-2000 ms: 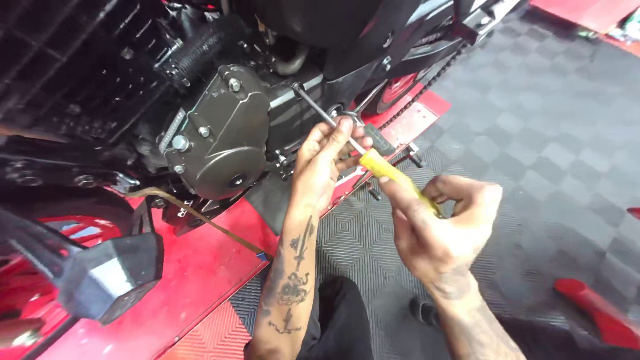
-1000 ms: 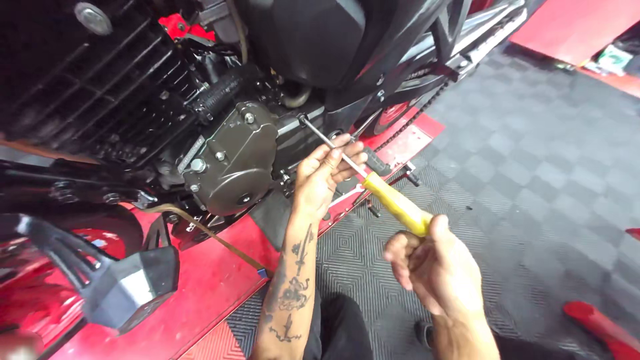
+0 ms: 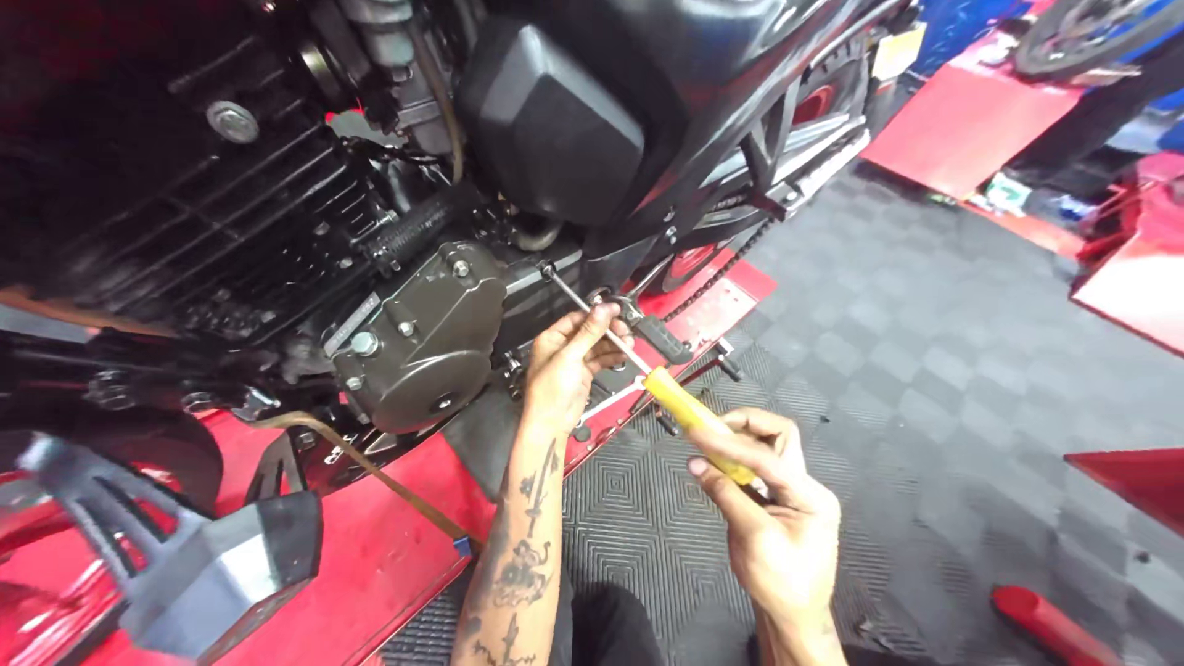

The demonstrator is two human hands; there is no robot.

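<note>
My right hand grips the yellow handle of a screwdriver near its butt end. The metal shaft runs up and left, its tip at a fastener on the motorcycle's engine side, just behind the round engine cover. Around the middle of the shaft, my left hand holds it between thumb and fingers. A rubber-topped footpeg lies just right of my left fingers. The exact shape of the screwdriver tip is hidden at the fastener.
The motorcycle stands on a red platform. A brown hose hangs over it, and a black plastic-covered bar part juts out at lower left. The drive chain runs behind the footpeg. Patterned floor mats and another red stand are at right.
My right hand's fingers, loosely apart at the handle's end one second ago, are now around it. My left hand stays on the shaft. The view has shifted somewhat.
</note>
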